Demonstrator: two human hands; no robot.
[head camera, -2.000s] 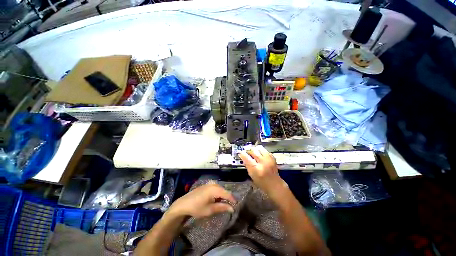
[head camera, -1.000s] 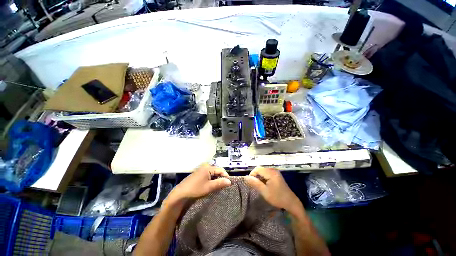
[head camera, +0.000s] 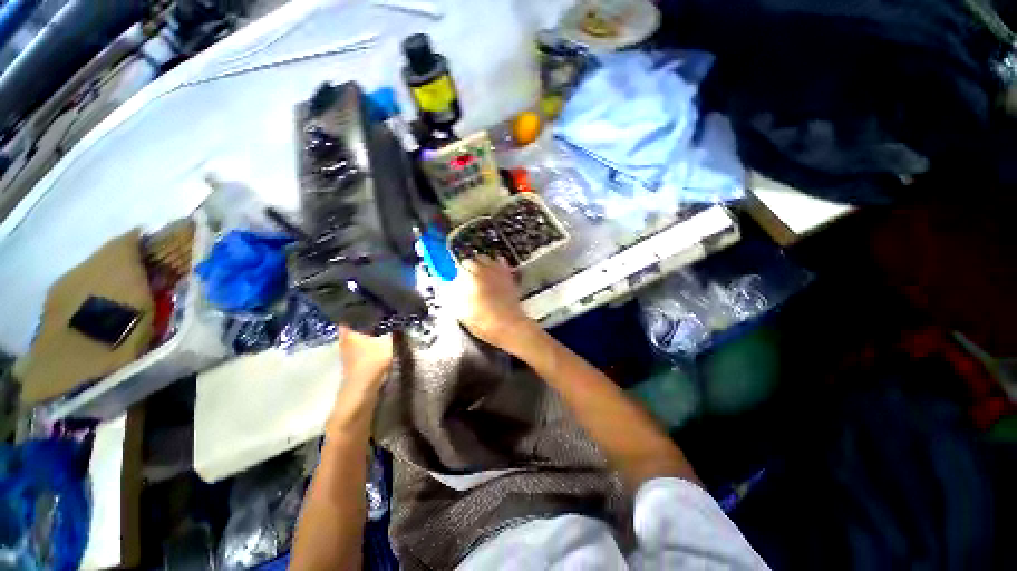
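Note:
The brown-grey garment (head camera: 468, 407) runs from my lap up to the front end of the dark button-sewing machine (head camera: 362, 212). My left hand (head camera: 366, 359) grips the garment's left edge beside the machine front; its fingertips are partly hidden. My right hand (head camera: 486, 299) is at the front left edge of the button tray (head camera: 542, 254), right of the machine front. It is blurred, and I cannot tell whether its fingers hold anything. The divided tray is full of small dark buttons (head camera: 526, 226). The clamp area is blurred.
A blue strip (head camera: 439, 254) stands between machine and tray. Behind are a keypad box (head camera: 463, 176) and a black bottle with a yellow label (head camera: 429, 84). Light blue cloth (head camera: 636, 117) lies right. Left are a blue bag (head camera: 243, 270) and a white basket (head camera: 184, 355) with cardboard and phone.
The view has tilted and turned, so the table slants. The garment and my left hand have moved up to the machine front. My right hand has left the garment's front edge for the tray's edge.

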